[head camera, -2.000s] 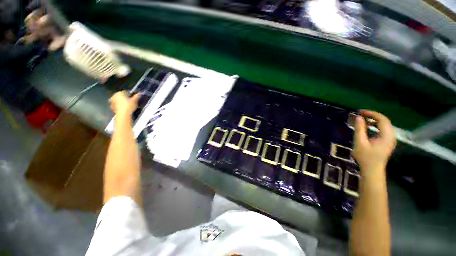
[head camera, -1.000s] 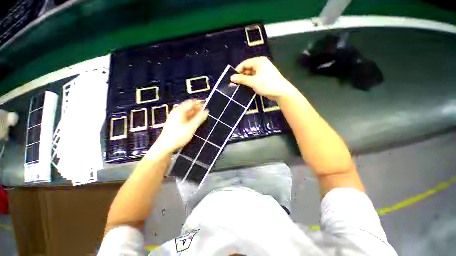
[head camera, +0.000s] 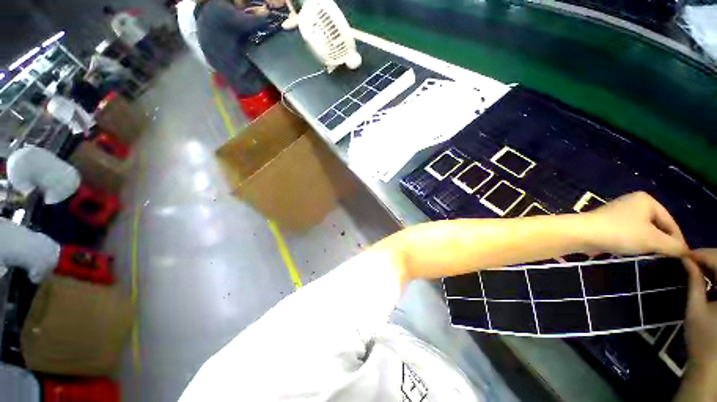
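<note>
A die-cut sticker sheet (head camera: 558, 297) with two rows of dark rectangles and white lines lies across the near side of the black blister tray (head camera: 566, 133). My left hand (head camera: 641, 226) is at the sheet's right end, its fingers pinching the upper edge. My right hand (head camera: 698, 314) is cut off by the right edge of the picture, its fingers at the same end of the sheet. Cream-outlined window frames (head camera: 513, 162) sit in the tray, some partly hidden by my left forearm and the sheet.
White waste liners (head camera: 428, 126) lie left of the tray, with a stack of sticker sheets (head camera: 365, 98) beyond them. A white fan (head camera: 326, 33) stands on the bench. An open cardboard box (head camera: 287, 177) is on the floor. Several people are at the left, one beside the bench (head camera: 228, 43).
The view has swung left, showing the aisle. The sticker sheet, before slanted over the tray between both hands, now lies to the right in view, with both hands together at its right end.
</note>
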